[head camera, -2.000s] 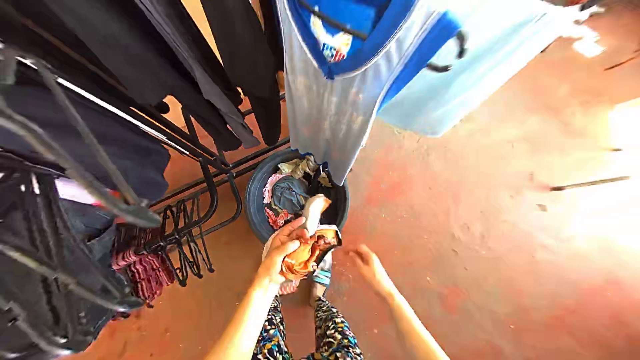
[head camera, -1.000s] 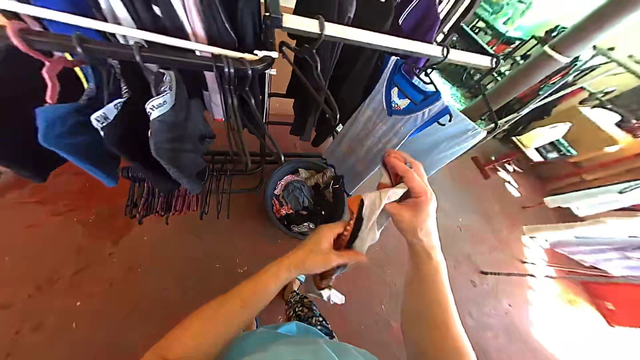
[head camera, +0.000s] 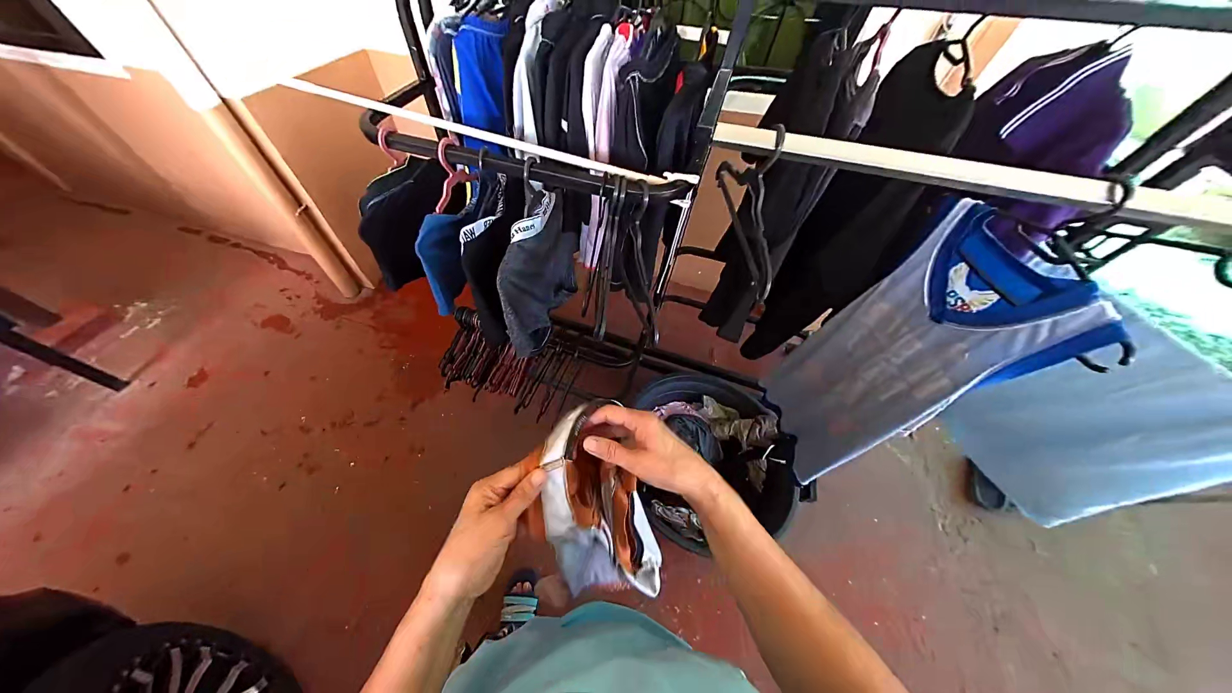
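A white, orange and dark garment (head camera: 584, 525) hangs between my two hands over the floor. My left hand (head camera: 491, 525) pinches its edge on the left side. My right hand (head camera: 645, 448) grips the dark band at its top, with the fingers partly hidden in the fabric. Just behind and right of the garment stands a dark round tub (head camera: 794, 500) holding crumpled clothes (head camera: 712, 423). The garment and my right arm cover part of the tub.
A metal rack (head camera: 568, 173) bears underwear, shirts and bare hangers ahead. More black hangers (head camera: 510, 375) hang low beside the tub. A grey and blue sleeveless jersey (head camera: 895, 327) hangs at the right. A dark rounded object (head camera: 164, 654) lies at the lower left.
The view has swung left and up toward the rack. My left hand, apart from the garment in my right hand's company earlier, now holds its edge, and the garment hangs lower.
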